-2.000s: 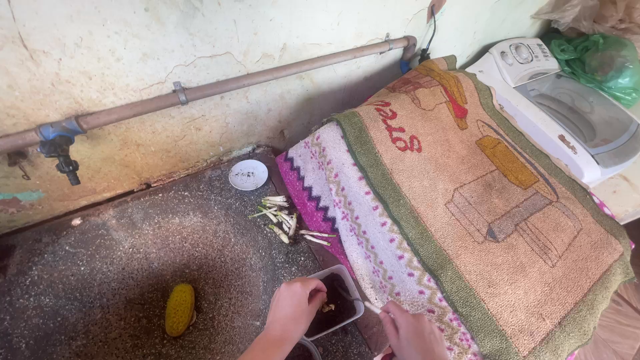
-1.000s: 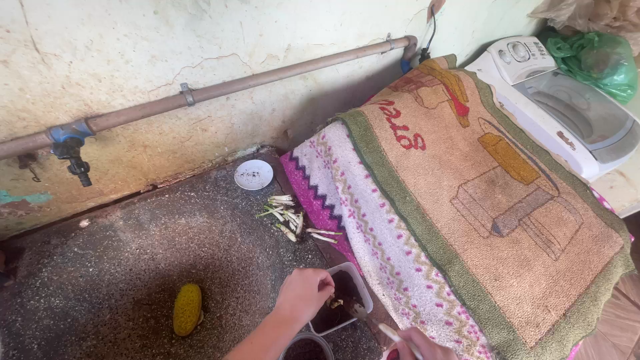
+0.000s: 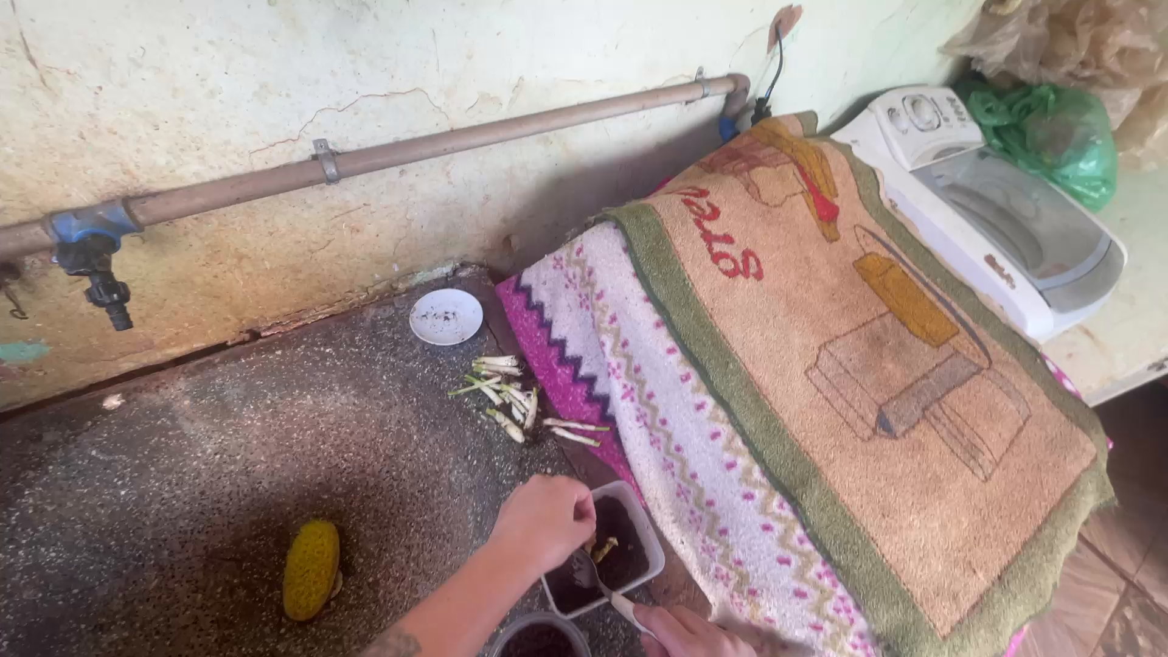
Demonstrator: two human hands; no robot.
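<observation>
A clear plastic tub (image 3: 650, 557) of dark soil sits at the lower middle of the head view. Over its left side my left hand (image 3: 546, 522) has its fingertips pinched together; whether something is between them is hidden. A short pale stalk piece (image 3: 605, 549) shows in the soil beside them. My right hand (image 3: 693, 631), at the bottom edge, grips the light handle of a spoon (image 3: 589, 573), whose dark bowl is in the tub at the soil. White-and-green stalk pieces (image 3: 516, 401) lie in a loose pile behind the tub. A second round container (image 3: 538, 639) of soil is partly cut off below.
A small white dish (image 3: 446, 317) with dark specks stands near the wall. A yellow sponge (image 3: 311, 570) lies in the speckled stone basin (image 3: 182, 474). Patterned cloths (image 3: 776, 365) drape at right, beside a white washing machine (image 3: 1013, 210). A pipe (image 3: 411, 151) with a tap (image 3: 105, 283) runs along the wall.
The spoon's bowl has moved left inside the tub, close to my left fingertips. My left hand stays over the tub. The view has shifted somewhat.
</observation>
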